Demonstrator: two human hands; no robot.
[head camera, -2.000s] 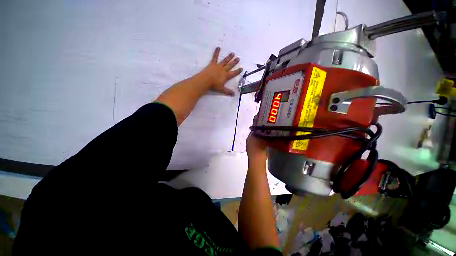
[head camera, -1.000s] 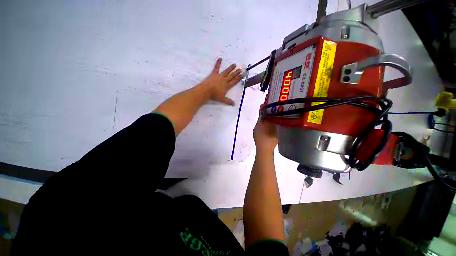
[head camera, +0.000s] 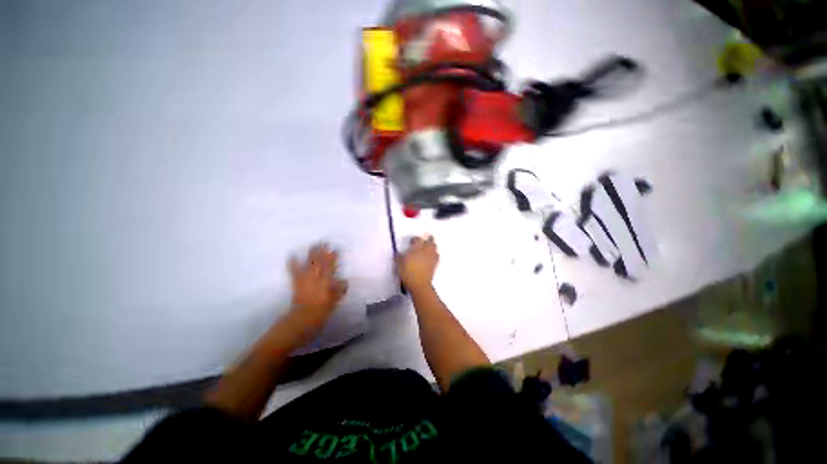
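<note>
The red and silver cutting machine (head camera: 431, 104) stands at the upper middle, blurred, with neither hand on it. The white paper marker (head camera: 163, 199) covers the dark fabric lay, whose dark edge shows at the lower left. A dark cut line runs down from the machine. My left hand (head camera: 317, 278) is on the paper left of this line, fingers apart and blurred. My right hand (head camera: 419, 263) is at the line below the machine, fingers bent. Whether it pinches the white cut piece (head camera: 481, 281) is not clear. The blade and base plate are hidden.
Dark and white offcuts (head camera: 594, 222) lie right of the machine. Its cord (head camera: 644, 118) trails right to a yellow plug connector (head camera: 736, 60). The table's front edge slants across the lower right, above a floor with scraps.
My right hand has let go of the machine and moved to the cut line. My left hand has moved away from the machine towards me. The view has shifted, showing offcuts on the right.
</note>
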